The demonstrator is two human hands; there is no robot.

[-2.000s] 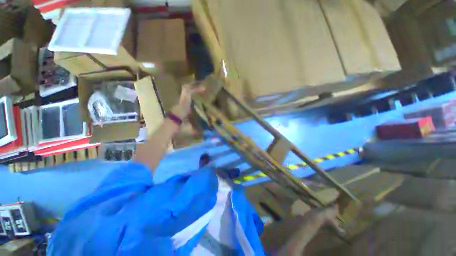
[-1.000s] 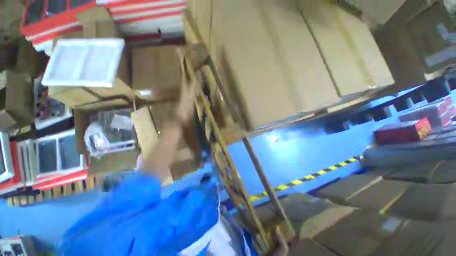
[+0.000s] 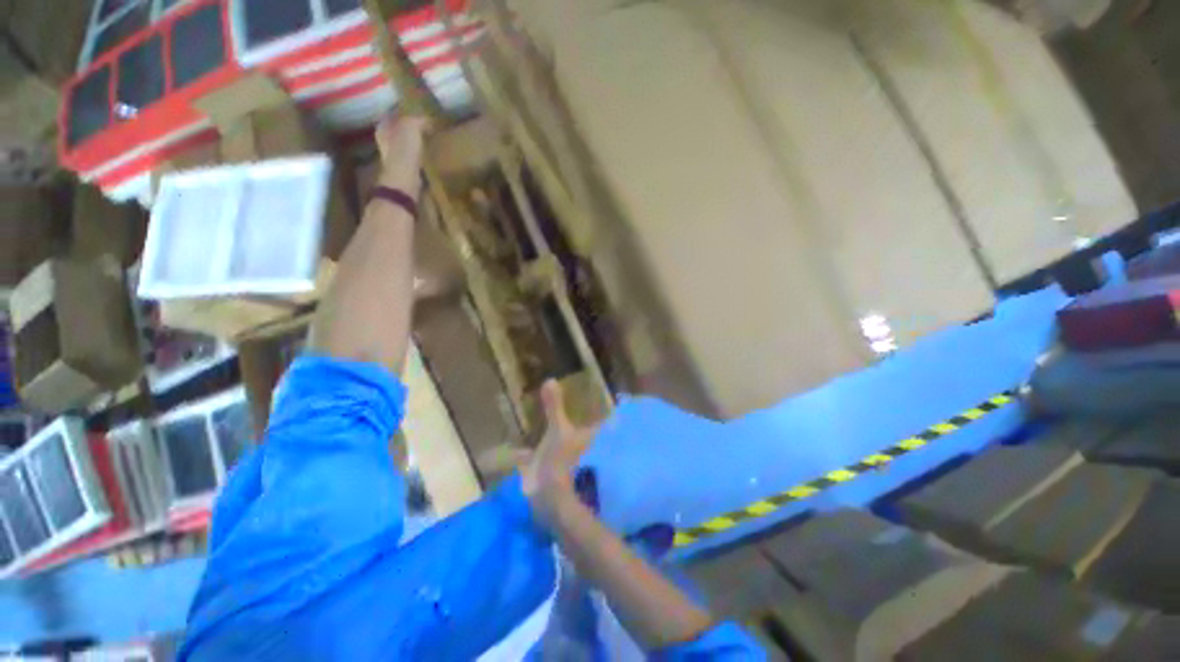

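Note:
A wooden pallet (image 3: 484, 295) stands tilted on edge against or close beside the large brown cartons (image 3: 764, 194). My left hand (image 3: 401, 140), with a dark red wristband, reaches far forward and grips the pallet's left slat near its far part. My right hand (image 3: 559, 453) is at the pallet's near end, thumb raised against the wood; its other fingers are partly hidden. The pallet is blurred.
A white tray (image 3: 237, 230) lies on a carton at left. Stacked red and white trays (image 3: 168, 78) stand at far left. Cartons (image 3: 1009, 517) lie at lower right, beside yellow-black floor tape (image 3: 848, 476). A dark red box (image 3: 1119, 321) sits at right.
The pallet has moved forward and left, from slanting across the blue floor to beside the large cartons. Both hands have moved with it, the right hand coming up and inward.

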